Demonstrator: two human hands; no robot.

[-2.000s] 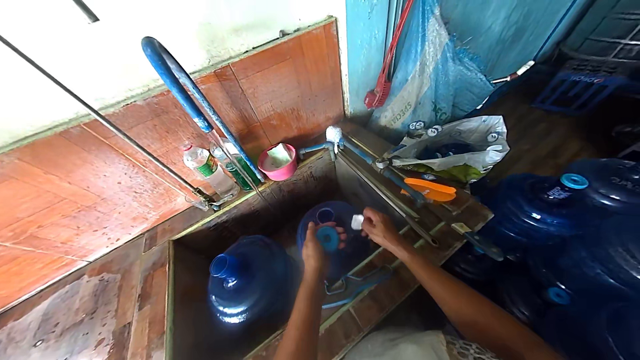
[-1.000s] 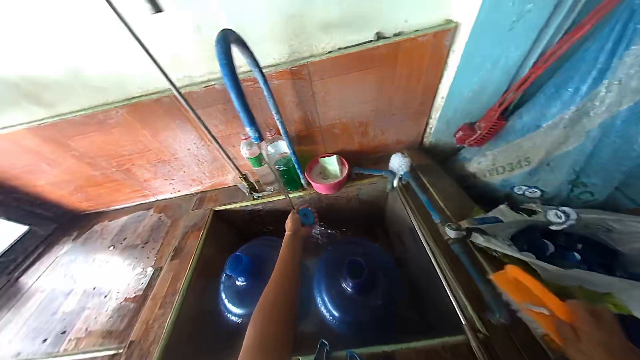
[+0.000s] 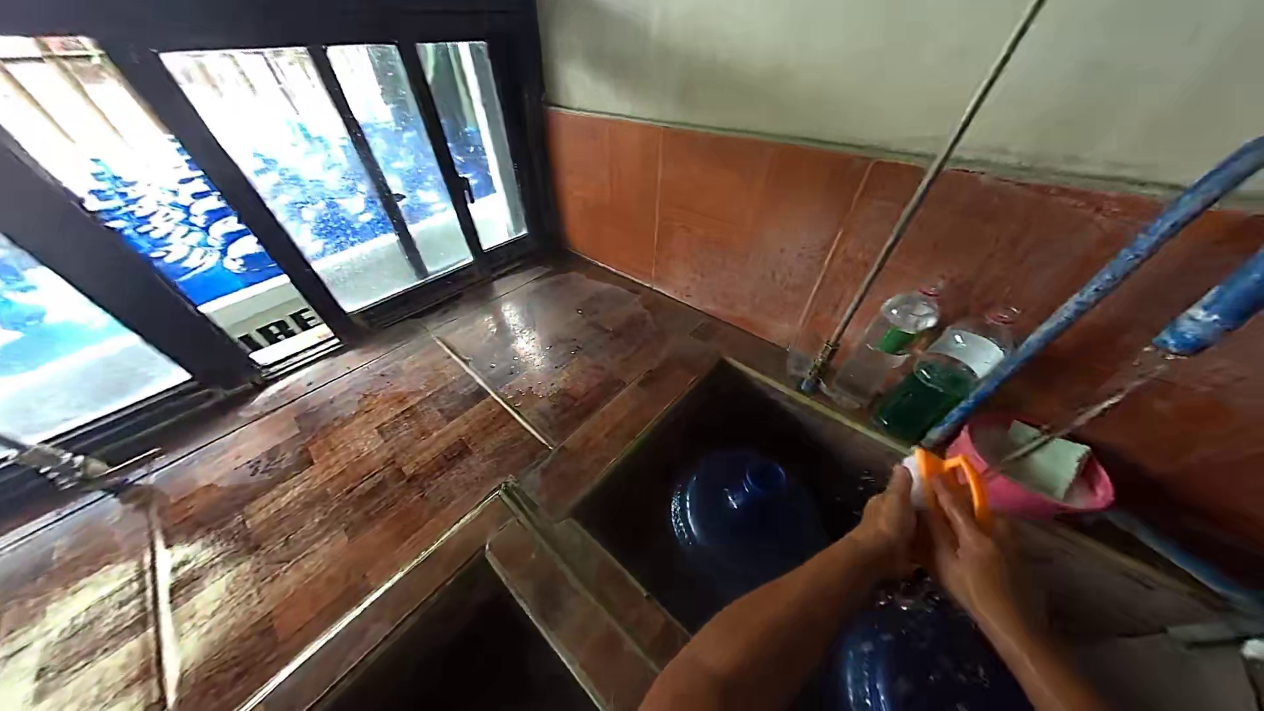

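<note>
Both hands are together at the right, above the sink (image 3: pixel 632 513). My right hand (image 3: pixel 973 553) grips an orange scrubbing brush (image 3: pixel 956 474) by its looped handle. My left hand (image 3: pixel 889 518) is closed around a small white piece (image 3: pixel 918 484) against the brush. Water runs from the blue pipe spout (image 3: pixel 1200 321) down toward the hands. Beneath them, partly hidden by the forearms, stands a blue water jug (image 3: pixel 918 652). Another blue water jug (image 3: pixel 741 518) is upright in the sink to the left. A pink bowl (image 3: pixel 1032 469) with a pale block in it sits beside the hands.
Two clear plastic bottles, one with green liquid (image 3: pixel 928 395) and one with a green label (image 3: pixel 889 341), stand on the sink's back ledge. A thin rod (image 3: pixel 928 178) leans up the wall. Left are a wet wood-patterned counter (image 3: pixel 395 444), a second basin (image 3: pixel 454 642) and barred windows (image 3: pixel 296 168).
The orange brush, beside the sink earlier, is now in my right hand at the spout. My left hand, holding a blue cap before, now holds something white. The view has swung left.
</note>
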